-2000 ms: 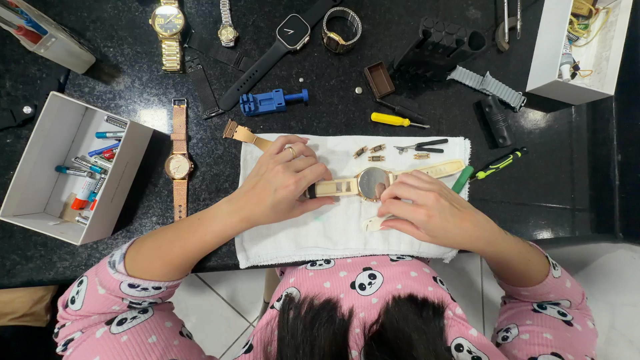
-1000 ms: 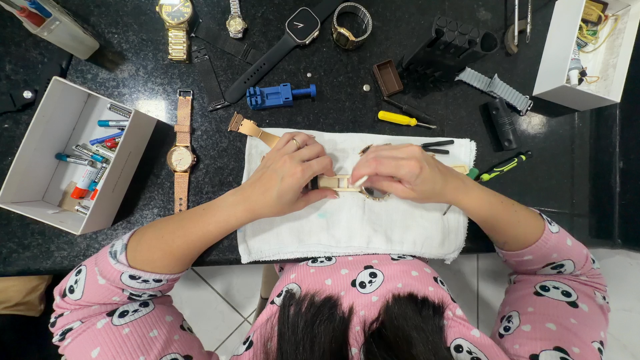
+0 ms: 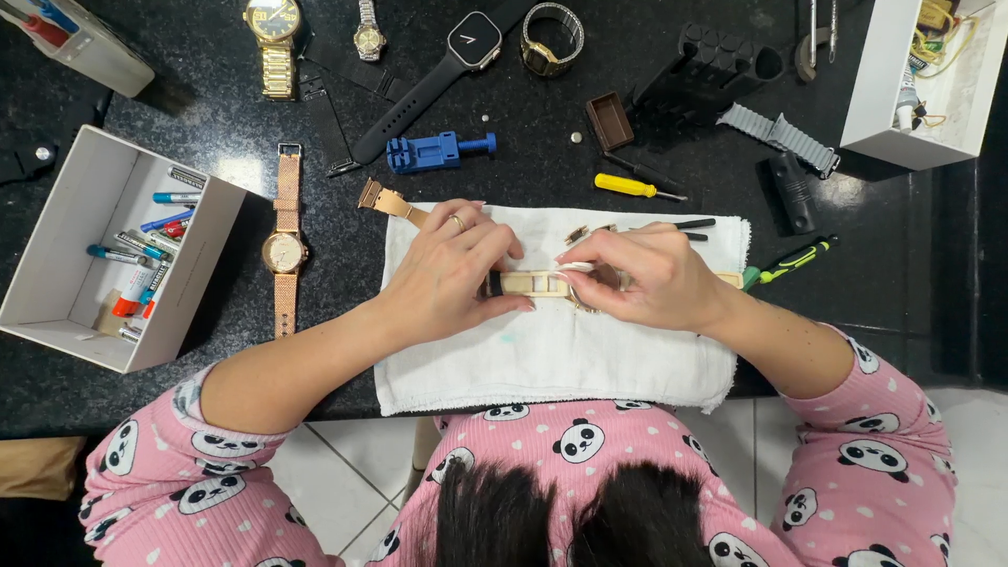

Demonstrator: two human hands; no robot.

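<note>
A watch with a cream and gold-toned band lies on the white cloth. My left hand grips its band near the left end, thumb below and fingers above. Between thumb and index finger, my right hand pinches a small folded white piece, perhaps cloth, against the band beside the case. That hand covers most of the watch case. Small gold-toned links and black-tipped tweezers lie on the cloth above it. A rose-gold clasp section sticks out beyond my left hand.
Beyond the cloth are a blue band-holder tool, a yellow screwdriver, a small brown box and several watches. A rose-gold watch and a white box of markers and batteries stand left; a green-black tool lies right.
My right hand has moved from the right side of the watch case, up and left onto the case and adjoining band, with the white piece. My left hand keeps its hold.
</note>
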